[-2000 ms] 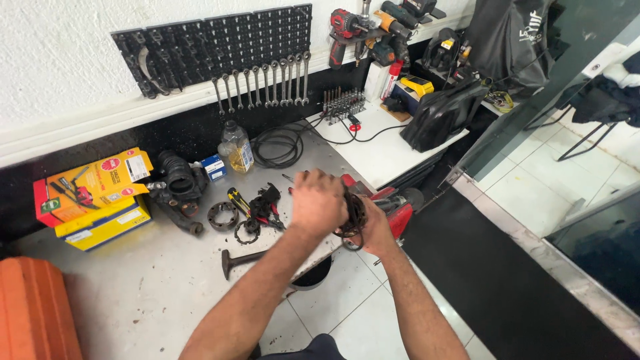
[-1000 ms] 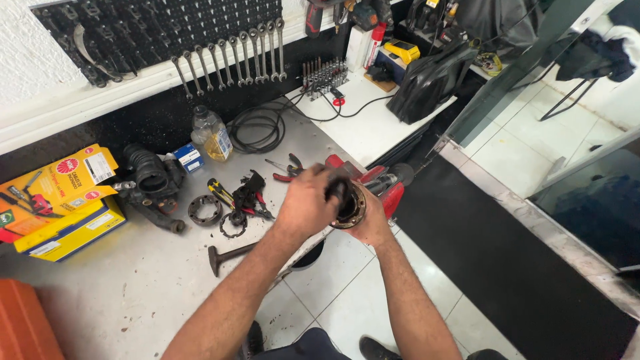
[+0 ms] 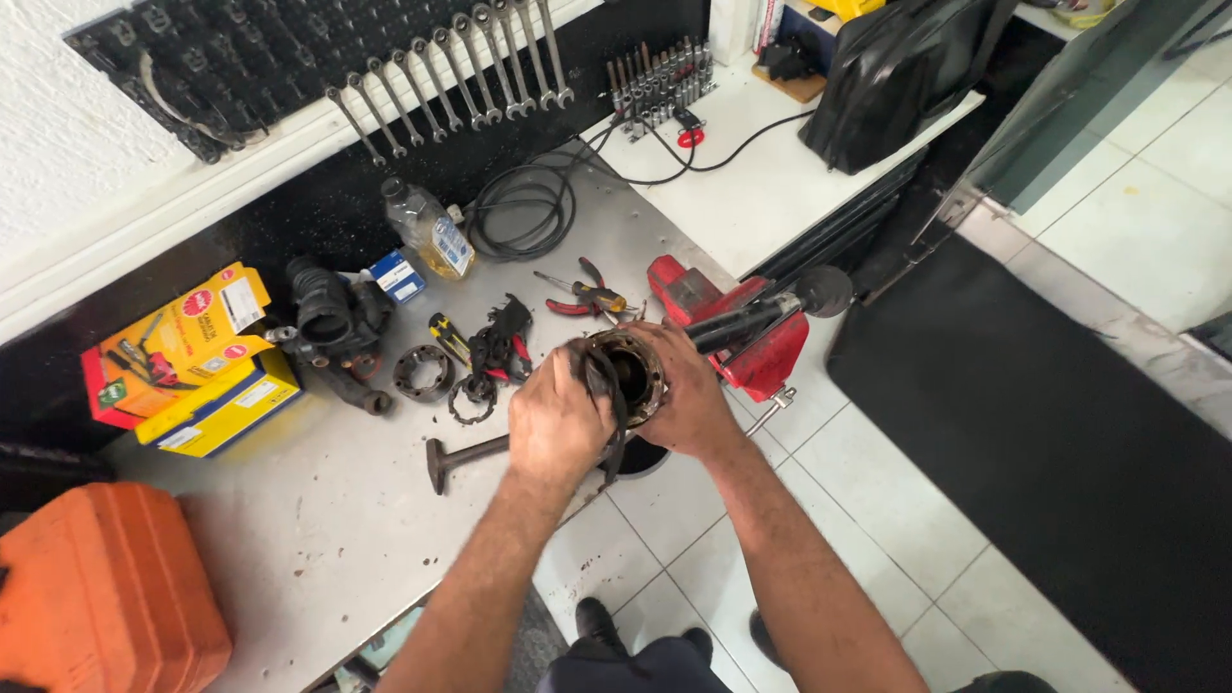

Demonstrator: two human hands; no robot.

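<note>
My right hand (image 3: 679,390) is closed around the side of a greasy round metal joint housing (image 3: 630,373), its open end with bolt holes facing me. My left hand (image 3: 558,414) grips a dark, limp rubber boot or cloth (image 3: 604,385) against the housing's rim; which of the two I cannot tell. Beyond my right hand a dark shaft (image 3: 746,322) lies across the red bench vise (image 3: 717,308). A hammer (image 3: 467,454) rests beside my left hand, its handle end hidden. Nearby on the bench are a metal bearing ring (image 3: 423,373) and a thin toothed ring (image 3: 474,399).
Pliers and a screwdriver (image 3: 599,296) lie behind my hands. Farther back are coiled black cable (image 3: 525,207), a plastic bottle (image 3: 428,231) and a rubber intake hose (image 3: 322,303). Yellow boxes (image 3: 226,404) and an orange case (image 3: 111,587) occupy the left. Wrenches (image 3: 443,87) hang above.
My left hand has moved off the top of the housing to its left side, with the dark limp piece in its fingers. The view has shifted.
</note>
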